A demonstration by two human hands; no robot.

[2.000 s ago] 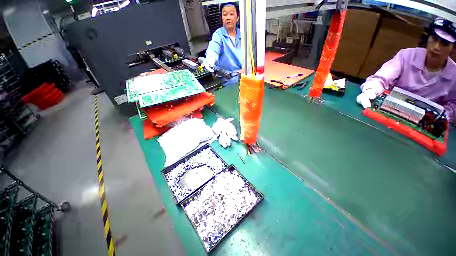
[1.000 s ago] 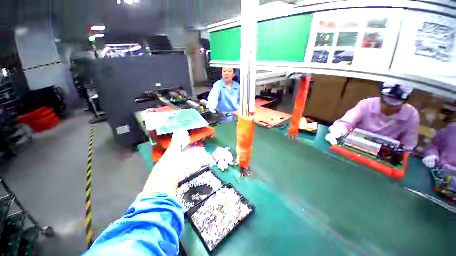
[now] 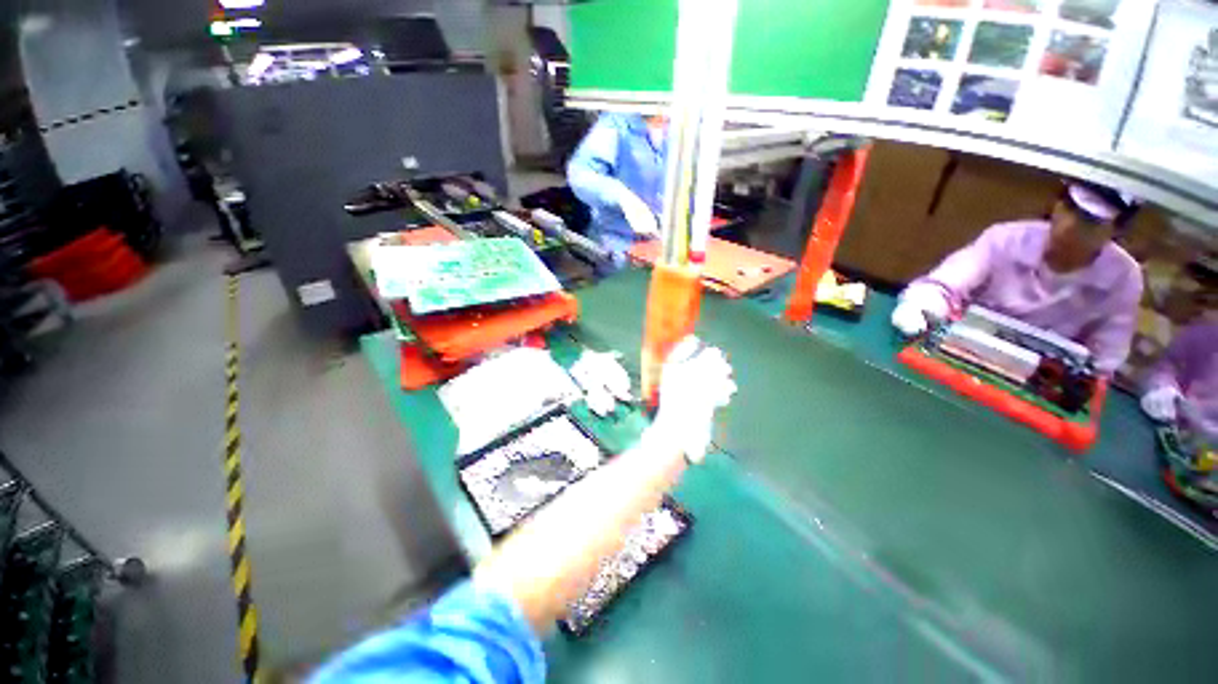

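Observation:
My left hand (image 3: 695, 390), in a white glove, is stretched forward in front of the lower orange-wrapped post (image 3: 672, 310). Whether it touches the post or holds anything is too blurred to tell. My bare forearm crosses over the black screw tray (image 3: 532, 468) and hides part of it; one compartment has a dark bare patch, the other shows silvery screws. Behind the tray lie a whitish plastic bag (image 3: 508, 390) and a white glove bundle (image 3: 602, 381). Pale green boards (image 3: 468, 274) lie on red-orange pads (image 3: 494, 326). My right hand is not in view.
The green bench (image 3: 855, 535) runs away to the right. A person in pink (image 3: 1042, 287) sits across it at a populated board (image 3: 995, 350) on a red carrier. Another pink sleeve is at the right edge. A person in blue stands behind the post. A grey machine (image 3: 361, 160) stands at the back left.
My left hand came into view, reached near the stacked boards, and has since moved right to the front of the post. The camera view has also shifted.

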